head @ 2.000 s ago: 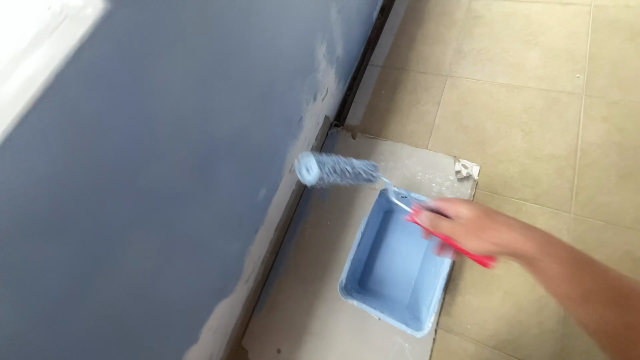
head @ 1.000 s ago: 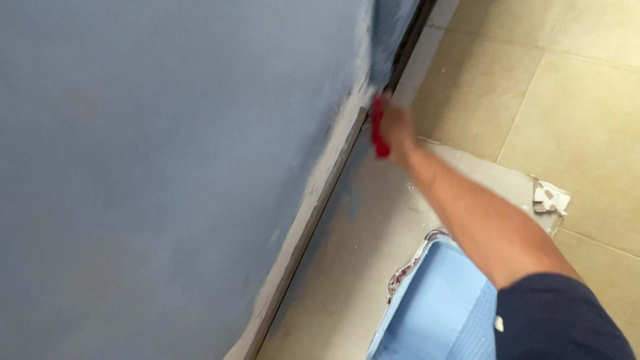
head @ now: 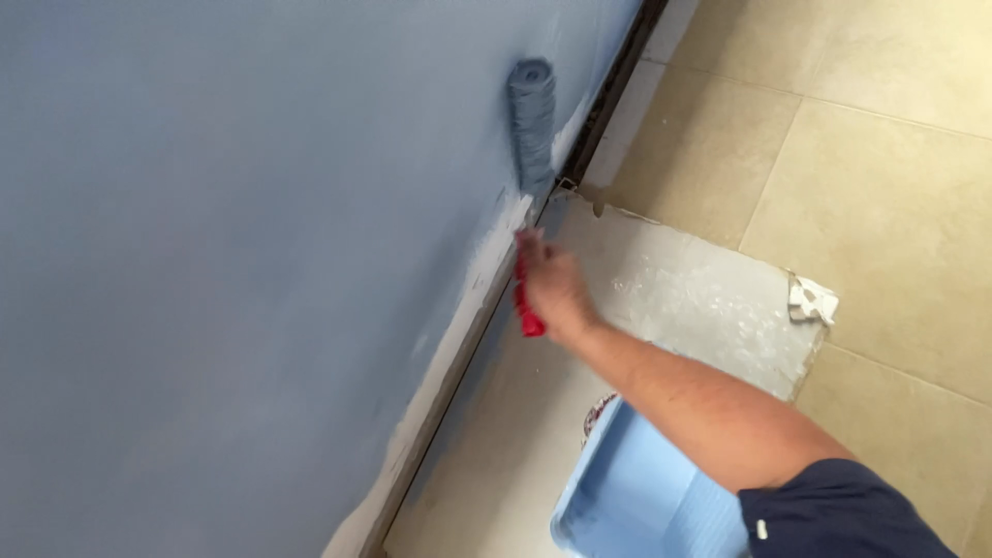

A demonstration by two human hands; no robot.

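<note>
My right hand [head: 559, 291] is closed around the red handle of a paint roller. The roller's sleeve [head: 533, 128], coated in blue paint, lies against the blue wall [head: 256, 271] near its lower edge, pointing up the view. A whitish unpainted strip [head: 446, 372] runs along the bottom of the wall, beside the hand. Below my forearm sits a blue paint tray [head: 643, 480] with light blue paint in it, partly covered by the arm and cut off by the view's lower edge. My left hand is not in view.
The tray stands on a grey protective board [head: 690, 294] spotted with paint, its far edge ragged. A torn white scrap [head: 812, 301] lies at the board's corner. Beige floor tiles [head: 891, 217] extend to the right. A dark gap [head: 612, 93] follows the wall's foot beyond the board.
Two seconds ago the roller was over the board above the tray; now it is against the wall. Since one second ago, the sleeve has come into plain sight. The view has shifted.
</note>
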